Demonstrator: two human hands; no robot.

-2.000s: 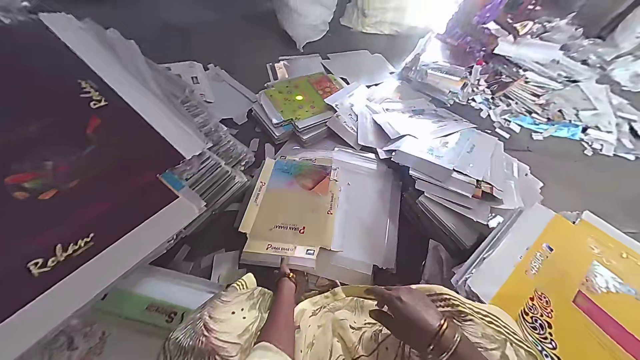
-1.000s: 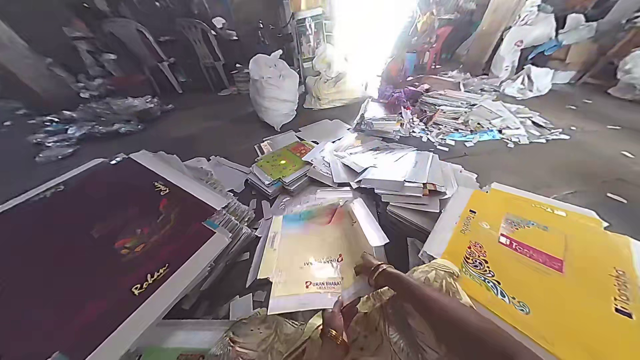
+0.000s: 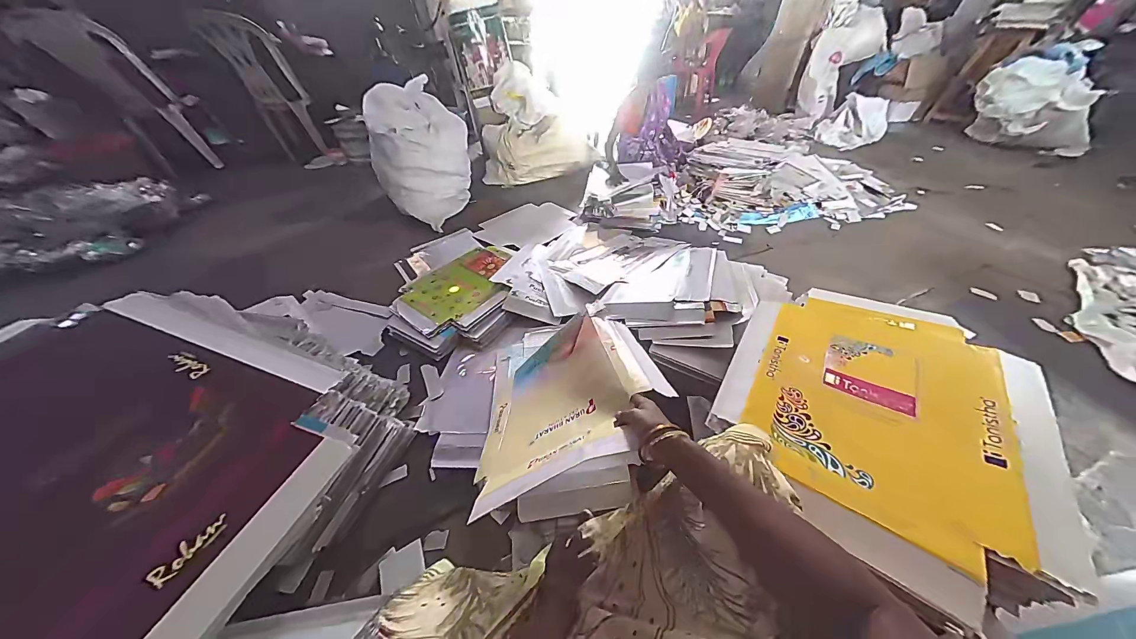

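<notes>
My right hand (image 3: 643, 424) grips the right edge of a cream printed cardboard sheet (image 3: 559, 413) with a blue and red corner; the sheet is tilted, its right side raised above a stack of pale sheets (image 3: 577, 488). Bangles circle that wrist. Low in the view, my left hand (image 3: 568, 550) is dark and blurred near the stack's front edge, beside the yellowish cloth over my lap; whether its fingers hold anything is unclear. A lilac sheet (image 3: 466, 395) lies left of the cream one.
Maroon printed sheets (image 3: 177, 444) are piled at left, yellow printed sheets (image 3: 887, 417) at right. Beyond the cream sheet lie a green printed sheet (image 3: 453, 288) and white cardboard pieces (image 3: 657, 280). Farther off are a white sack (image 3: 417, 151), a scrap heap (image 3: 799, 182) and a person in purple (image 3: 652, 124).
The cream sheet, lying flatter a second ago, is now tilted with its right side raised in my right hand. My left hand has moved down from the sheet's front edge. The view has tipped upward since the first frame.
</notes>
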